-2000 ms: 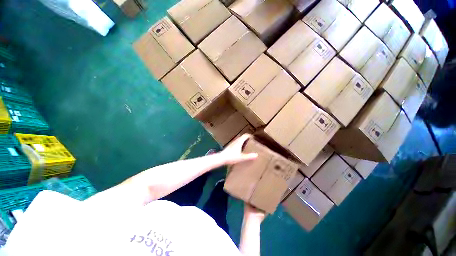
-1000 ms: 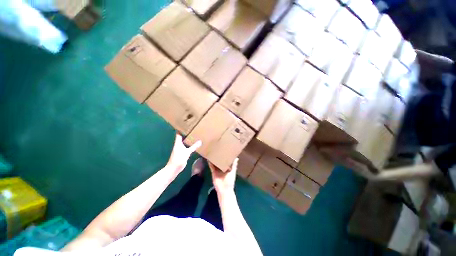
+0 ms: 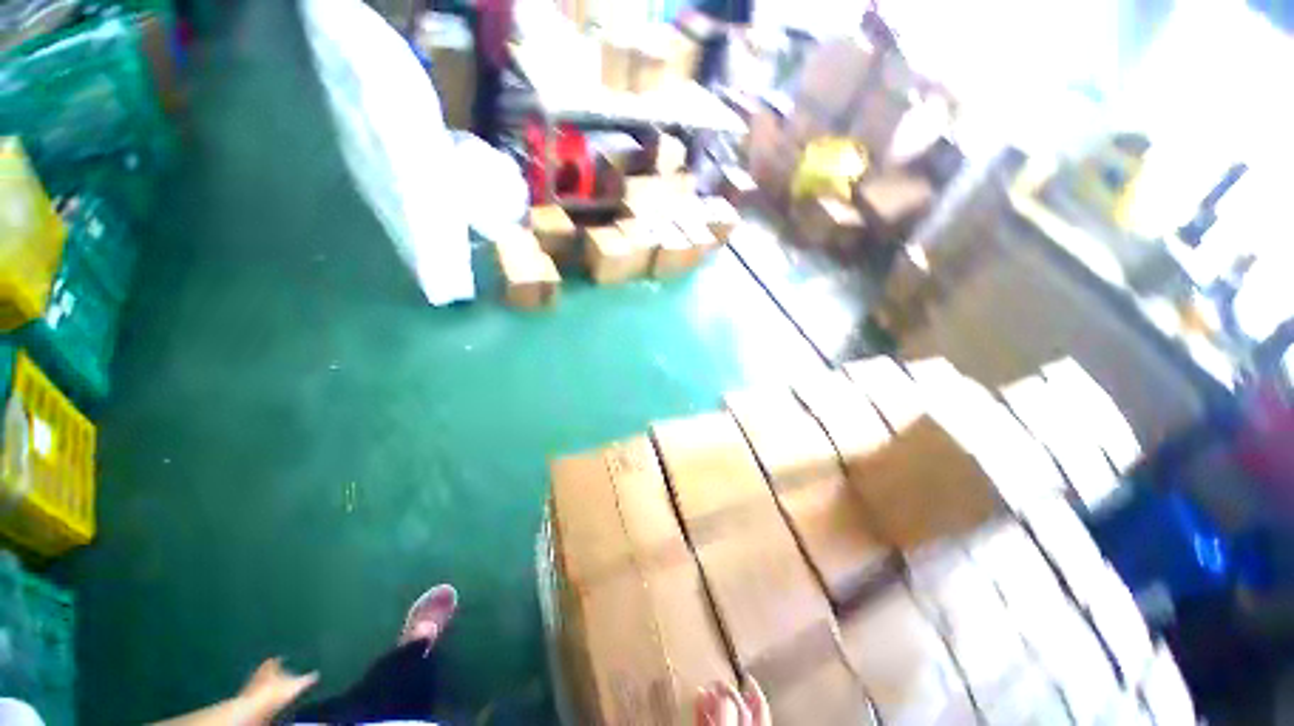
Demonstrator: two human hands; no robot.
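Observation:
A large stack of packed cartons (image 3: 738,567) stands on the floor at the lower right, brown with top seams, its upper surface blurred and bright. My right hand (image 3: 732,705) is at the bottom edge, mostly cut off, with only its fingers showing against the near cartons; whether it grips one cannot be told. My left hand (image 3: 273,689) is at the lower left over the floor, empty, fingers apart, away from the stack.
Yellow crates (image 3: 51,461) and green crates (image 3: 100,284) stand along the left. A long white bundle (image 3: 390,142) and small cartons (image 3: 528,270) lie on the floor ahead, near a table with red stools (image 3: 568,163). Large cartons (image 3: 1057,305) stand at right. My shoe (image 3: 430,613) is on the green floor.
The view has swung up and turned. The carton both hands held at the stack's near corner is no longer distinguishable. My left hand has come off it and moved away from the stack.

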